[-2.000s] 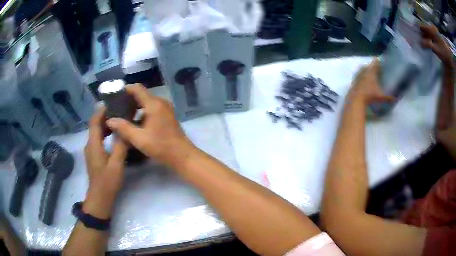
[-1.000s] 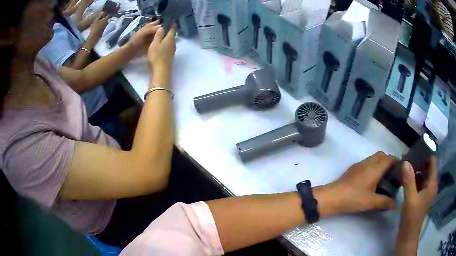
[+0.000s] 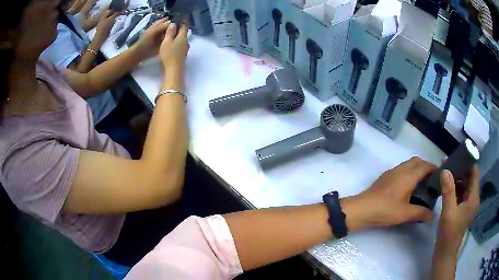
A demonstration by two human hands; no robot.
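My left hand (image 3: 396, 194), with a dark band on the wrist, is closed on the lower part of a dark grey device (image 3: 450, 174) at the right. My right hand (image 3: 457, 205) has its fingers and thumb on the same device nearer its pale, bright end, which points up and right. Fingers hide parts of the device. Two grey handheld fans lie on the white table (image 3: 230, 145): one fan (image 3: 314, 139) with its round spoked grille facing up, and another fan (image 3: 261, 98) behind it, its grille towards me.
Printed pale blue-grey boxes (image 3: 395, 90) stand along the back, several with open flaps. Flat printed boxes (image 3: 437, 82) lie beyond. A person (image 3: 109, 164) in a pink top sits at left, hands on a dark device. Small dark parts (image 3: 488, 269) show at the lower right edge.
The view has turned left since the first frame, bringing the neighbour and the two fans into view. Both my hands still hold the device. Since one second ago, little has moved.
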